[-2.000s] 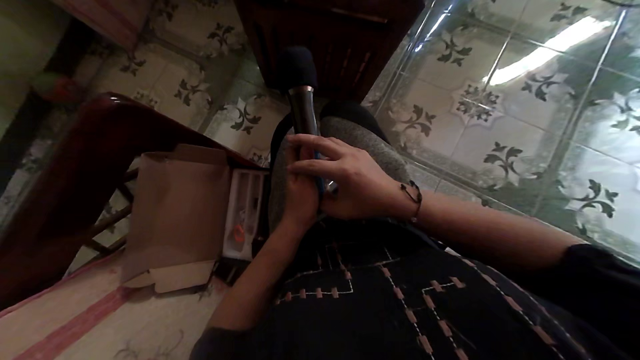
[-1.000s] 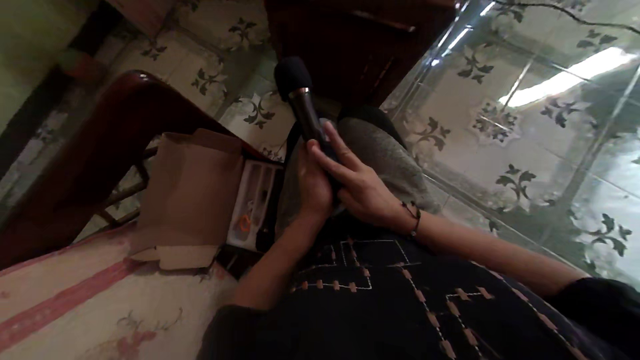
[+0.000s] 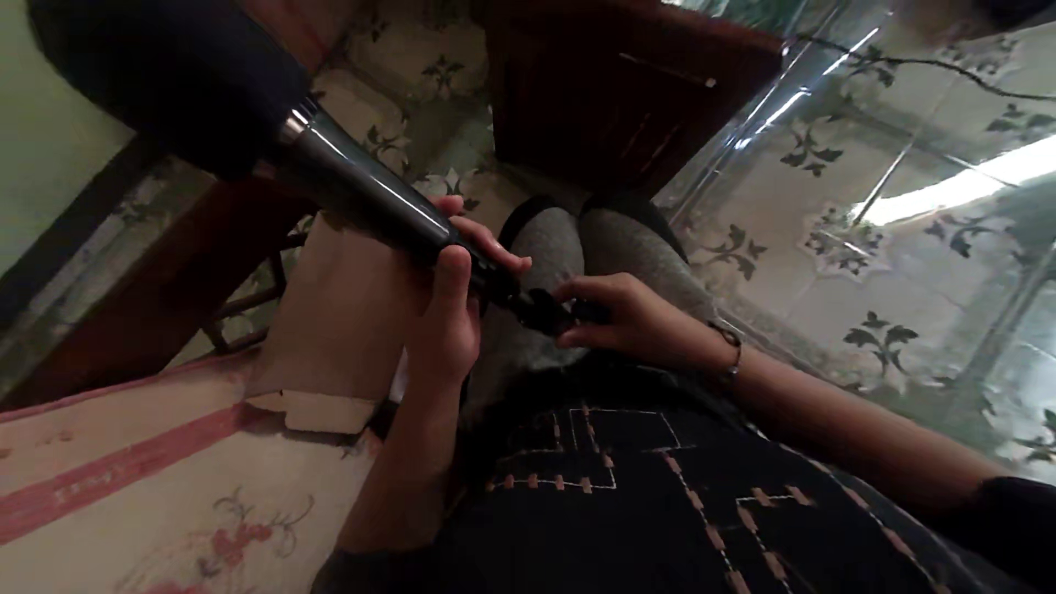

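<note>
A black handheld microphone point(image 3: 371, 186) with a dark foam windscreen point(image 3: 165, 74) and a silver ring points to the upper left, close to the camera. My left hand point(image 3: 458, 297) is closed around the lower part of its body, thumb on top. At the lower end is a small black part point(image 3: 540, 309), whose details are too dark to make out. My right hand point(image 3: 619, 313) pinches that part between thumb and fingers. It wears a thin dark bracelet point(image 3: 728, 346) at the wrist.
An open cardboard box point(image 3: 330, 322) lies to the left on a floral cloth point(image 3: 165, 495). Dark wooden furniture point(image 3: 610, 91) stands in front of my knees. Patterned floor tiles point(image 3: 891, 272) spread to the right, with a dark cable point(image 3: 949, 66) across them.
The microphone has come up and nearer to the camera, tilting to the left. My hands were close together around its handle; my right hand is now at its lower end, apart from my left.
</note>
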